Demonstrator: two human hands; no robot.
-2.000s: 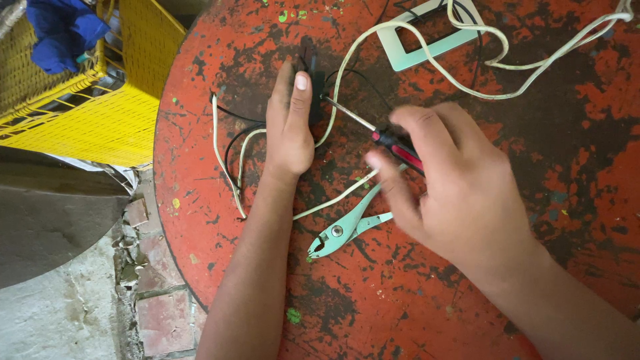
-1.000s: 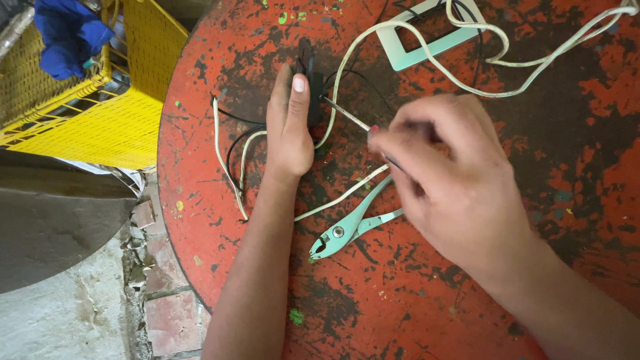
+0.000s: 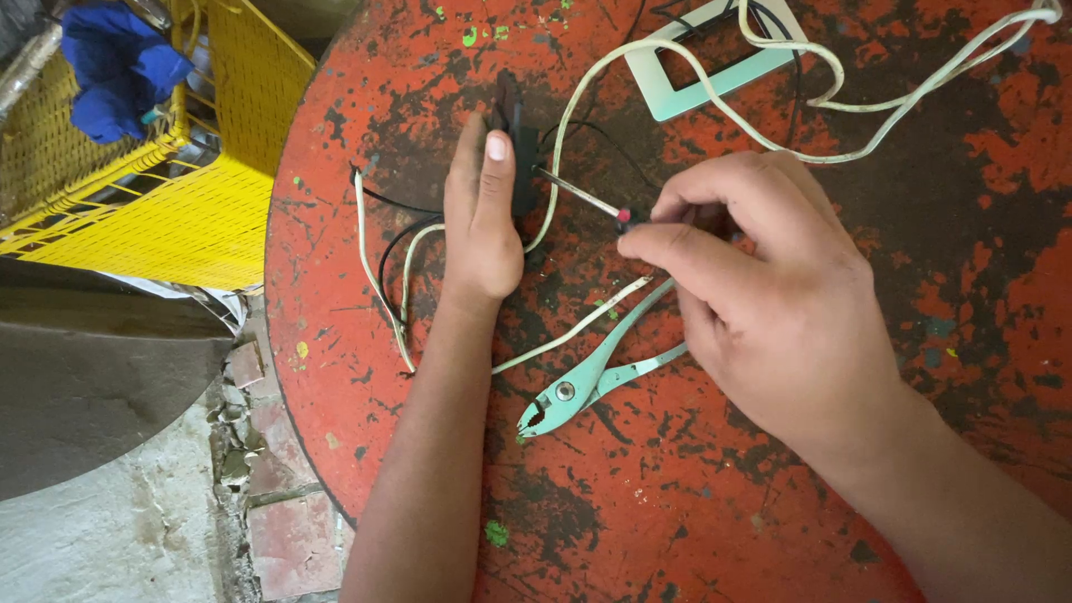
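My left hand (image 3: 486, 209) stands on edge around a black electrical fitting (image 3: 525, 172), its fingers largely hidden behind the thumb. My right hand (image 3: 754, 276) grips a screwdriver (image 3: 590, 199) by its black and red handle, and the metal shaft points left to the side of the fitting. Whether the tip sits in a screw is too small to tell. Below my hands lie slip-joint pliers (image 3: 578, 389) with light green handles, partly under my right hand. A white cable (image 3: 687, 50) loops past the fitting, and thin black wires (image 3: 402, 203) come out beside my left hand.
A pale green rectangular frame plate (image 3: 670, 102) lies at the top under the cable. The round red table (image 3: 402, 502) has worn, dark patches. Left of its edge stands a yellow woven chair (image 3: 226, 209) with a blue cloth (image 3: 117, 67) on it.
My right hand's fingers have shifted around the screwdriver handle, which shows less than in the earliest frame. My left hand keeps its place at the fitting.
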